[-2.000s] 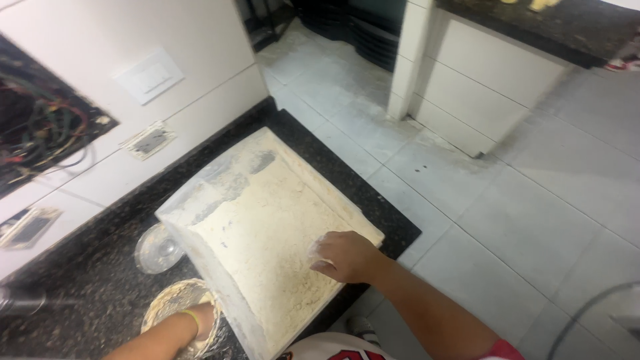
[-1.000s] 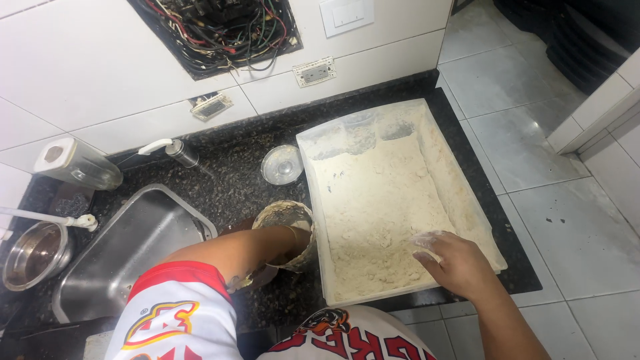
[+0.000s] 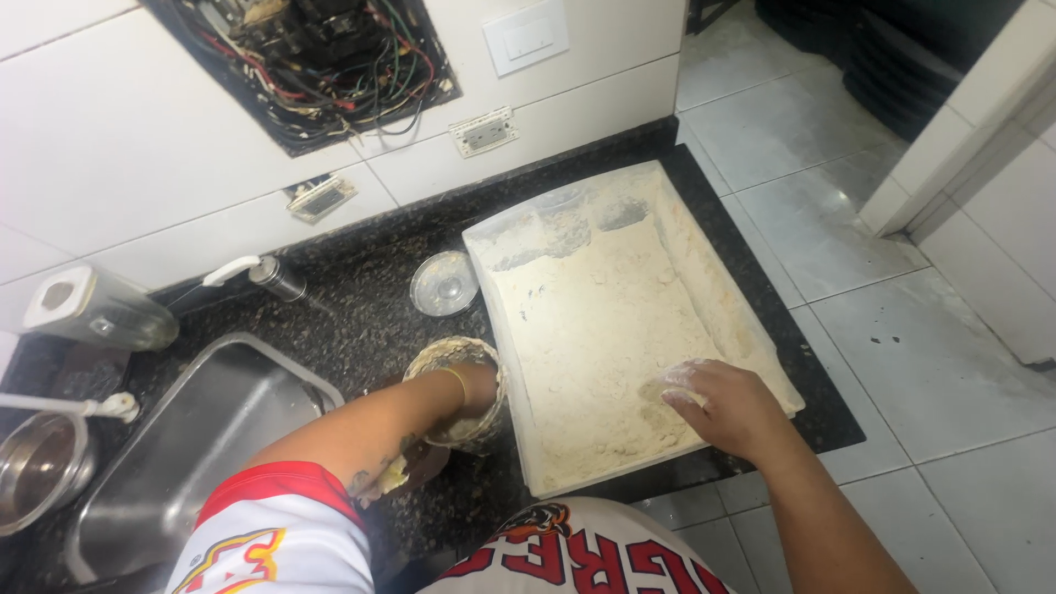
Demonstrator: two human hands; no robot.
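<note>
A large white plastic tray [image 3: 513,396] filled with pale flour [image 3: 602,330] lies on the dark granite counter. Over its near right part is my right hand [image 3: 718,404], dusted with flour, fingers slightly curled and spread, with nothing seen in it. My left hand [image 3: 477,388] reaches down into a round container [image 3: 429,356] with a batter-crusted rim, left of the tray; its fingers are hidden inside, and so is anything they may hold. A yellow band circles that wrist. Behind the container, a clear round lid [image 3: 445,285] rests against the tray's left side.
A steel sink [image 3: 190,462] is at the left, with a faucet [image 3: 276,276] behind it. A clear jug with a white lid [image 3: 99,309] and a metal pot [image 3: 41,470] stand farther left. Above, a wall opening [image 3: 330,74] shows exposed wires, near loose sockets [image 3: 483,132].
The view has swung left since the oldest frame. My left hand stays in the container and my right hand stays over the flour's near right part.
</note>
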